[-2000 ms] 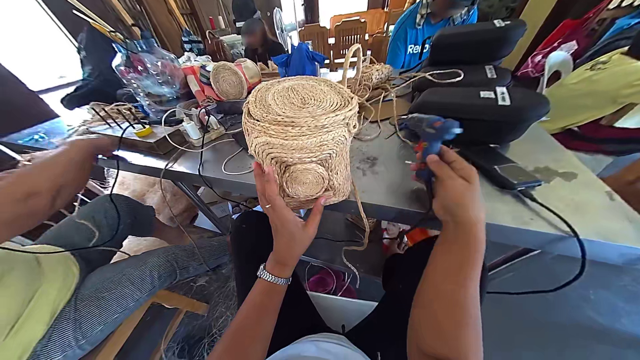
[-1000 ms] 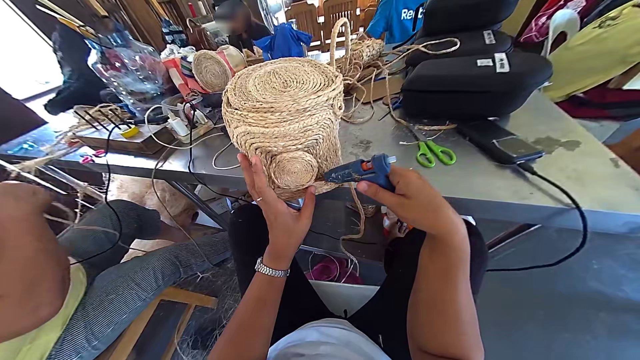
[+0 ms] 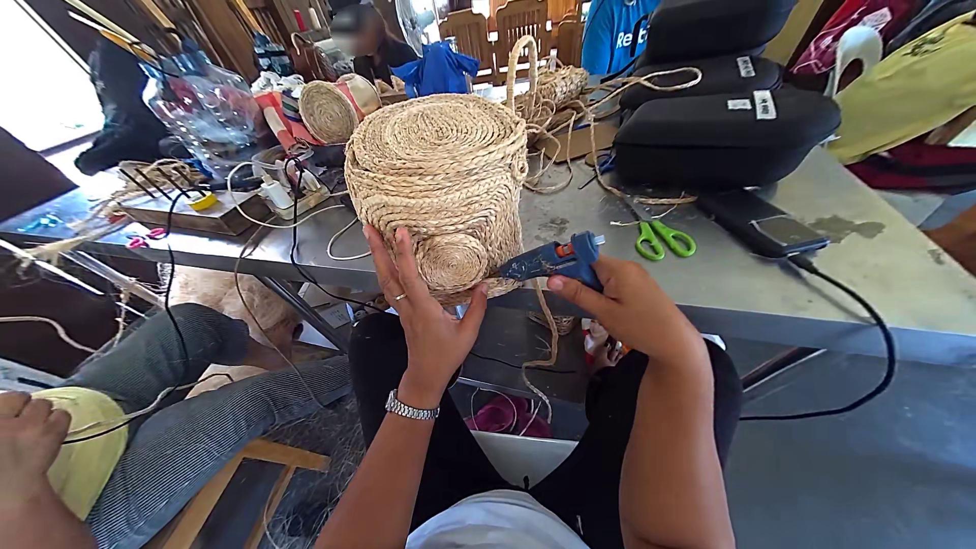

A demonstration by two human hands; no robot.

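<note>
A round braided natural-fibre basket (image 3: 435, 160) with a coiled top stands at the table's front edge, a small coiled disc (image 3: 453, 262) on its near side. My left hand (image 3: 427, 313) supports its lower front, fingers spread on the braid and thumb at the strand below the disc. In my right hand (image 3: 625, 297) is a blue hot glue gun (image 3: 549, 259), its nozzle at the lower right of the disc, by the braid. A loose braided cord (image 3: 546, 328) hangs from there below the table edge.
Green-handled scissors (image 3: 665, 238), a black device with a cable (image 3: 762, 223) and black hard cases (image 3: 724, 137) lie to the right. Cords and a wooden block with pegs (image 3: 206, 210) stand left. A seated person's legs (image 3: 221, 412) are at the left.
Two seconds ago the glue gun was held to the right, away from the basket; my right hand has since brought it to the disc. The green-handled scissors now show on the table.
</note>
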